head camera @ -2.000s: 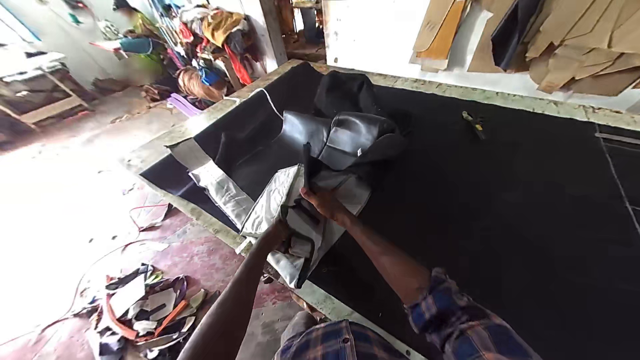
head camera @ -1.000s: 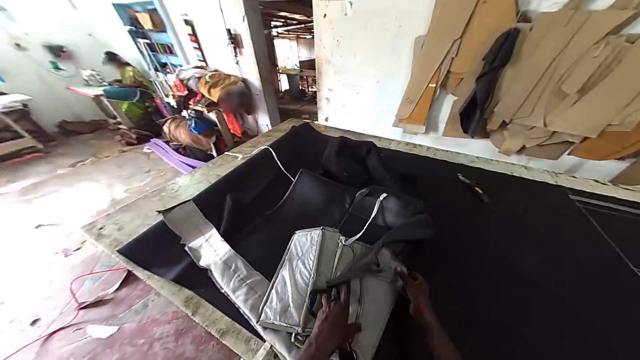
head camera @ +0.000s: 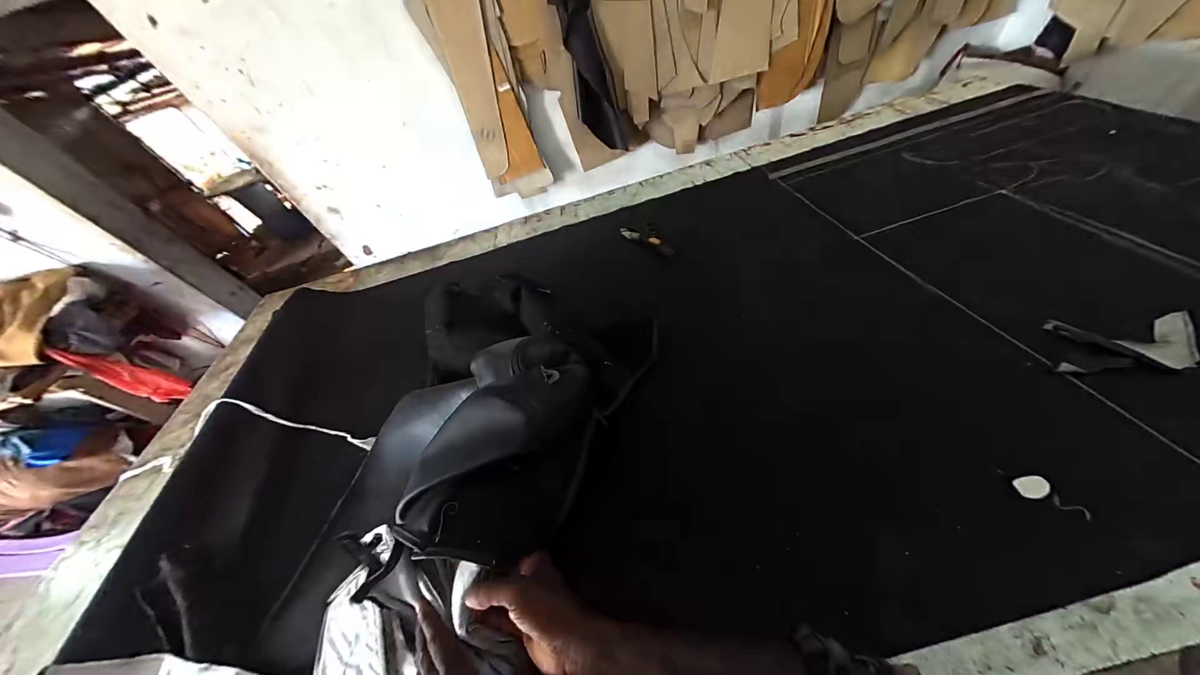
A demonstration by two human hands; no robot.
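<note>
A black leather-like sewn cover [head camera: 487,422] lies crumpled on the table, its pale silvery backing [head camera: 361,628] folded up at the bottom of the view. My right hand [head camera: 539,605] grips the edge of this pale backing, thumb on top, just below the black part. My left hand [head camera: 436,642] shows only in part at the bottom edge, against the same folds; its fingers are mostly hidden. A white cord [head camera: 281,422] runs from the cover's left side over the black sheet [head camera: 797,394] that is spread on the table.
A small cutter-like tool [head camera: 647,241] lies toward the wall. Scraps of black and white material [head camera: 1139,347] and a small white round piece [head camera: 1032,487] with a thread are at the right. Brown patterns [head camera: 712,47] hang on the wall. Piled cloth [head camera: 56,328] is beyond the table's left edge [head camera: 141,497].
The view has swung right. The pale panel, laid flat one second ago, is now bunched up, and my right hand has closed on its edge.
</note>
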